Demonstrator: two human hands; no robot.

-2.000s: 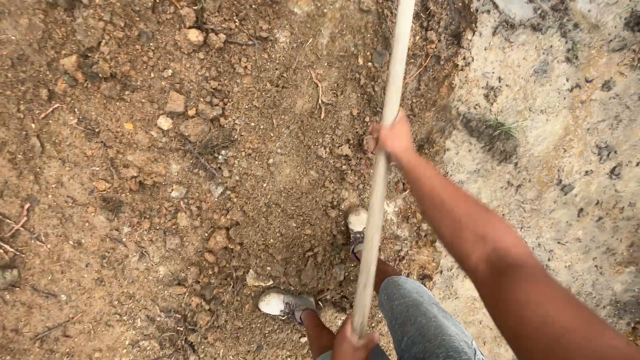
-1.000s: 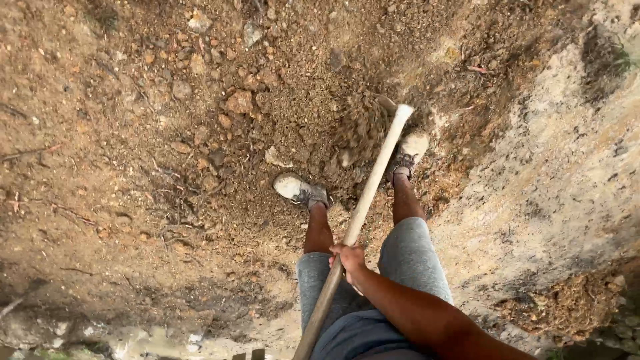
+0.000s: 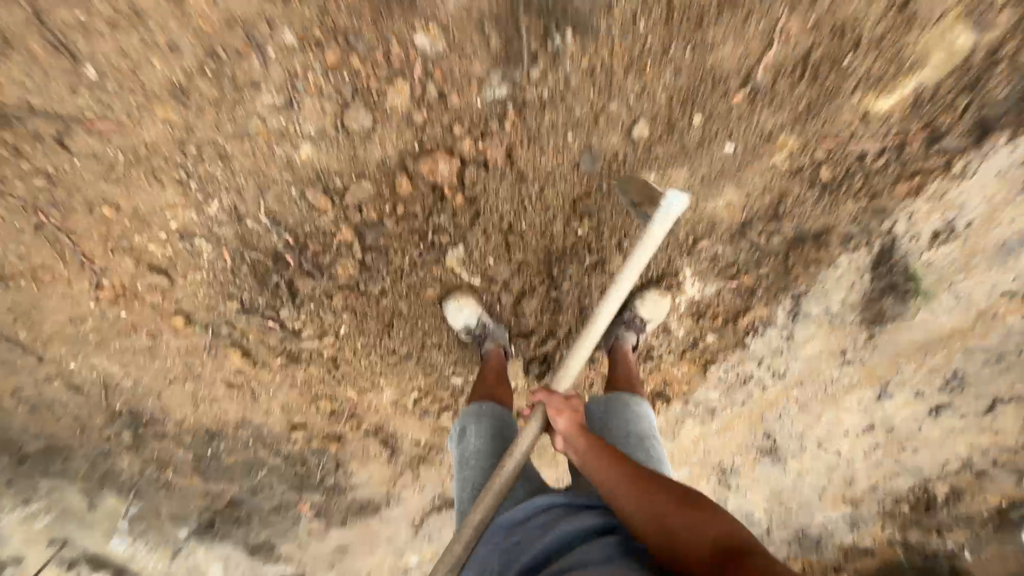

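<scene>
My right hand (image 3: pixel 560 412) is closed around the long wooden handle (image 3: pixel 612 300) of a hoe, just in front of my thighs. From the bottom edge, the handle slants up to the right and passes between my legs and over the ground beside the shoe on the right. Its pale upper end carries a dark metal blade (image 3: pixel 638 196), which points up and left over the soil and is partly blurred. My left hand is out of view; the handle's lower part runs out of the frame.
Two dirty, pale-toed shoes, one on the left (image 3: pixel 466 316) and one on the right (image 3: pixel 650 310), stand apart on loose brown soil. Reddish stones (image 3: pixel 440 168) and thin roots lie ahead. Pale, hard ground (image 3: pixel 840 400) borders the soil on the right.
Two seconds ago the handle stood steeper and a second hand showed low on it; now only my right hand shows, held closer to my body. The hoe's head has come into view.
</scene>
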